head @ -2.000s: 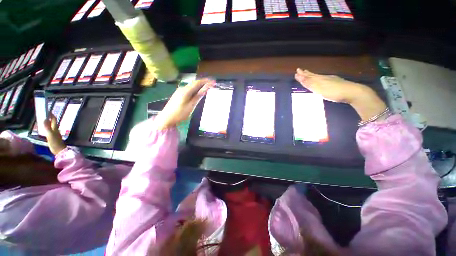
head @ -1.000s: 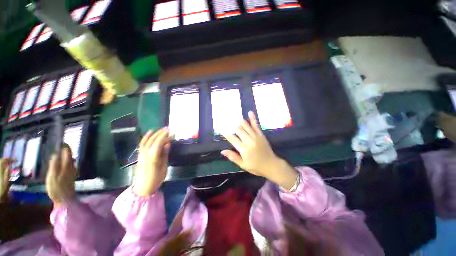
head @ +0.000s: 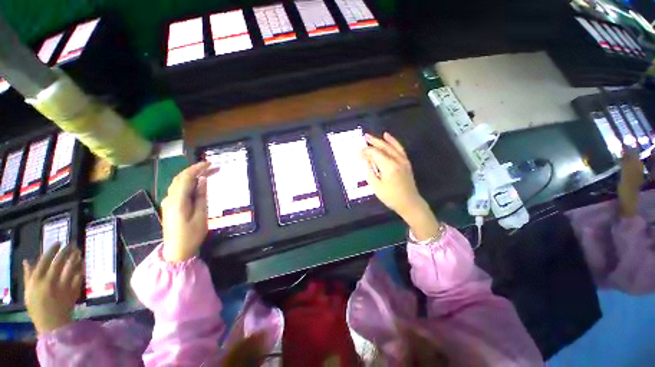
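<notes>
A black phone tray (head: pixel 258 179) in front of me holds three smartphones under test with white lit screens: a left one (head: pixel 228 188), a middle one (head: pixel 293 175) and a right one (head: pixel 348 163). My left hand (head: pixel 185 209) is at the left phone's left edge, fingers together and bent; whether it grips the phone cannot be told. My right hand (head: pixel 390 172) is over the right edge of the right phone, holding nothing visible, its fingers bent and somewhat apart. The fingertips are near the screen; contact is unclear.
A white power strip (head: pixel 460 122) with plugs lies right of the tray, beside a pale flat board (head: pixel 503 93). A wooden board (head: pixel 302 104) and stacked lit phones (head: pixel 273 25) lie behind. A wrapped pole (head: pixel 90 122) stands left. Other people's hands work at left (head: pixel 54 287) and right (head: pixel 630 179).
The view has shifted right, so the tray sits further left. My right hand has moved from the middle phone to the right phone. My left hand stays by the left phone.
</notes>
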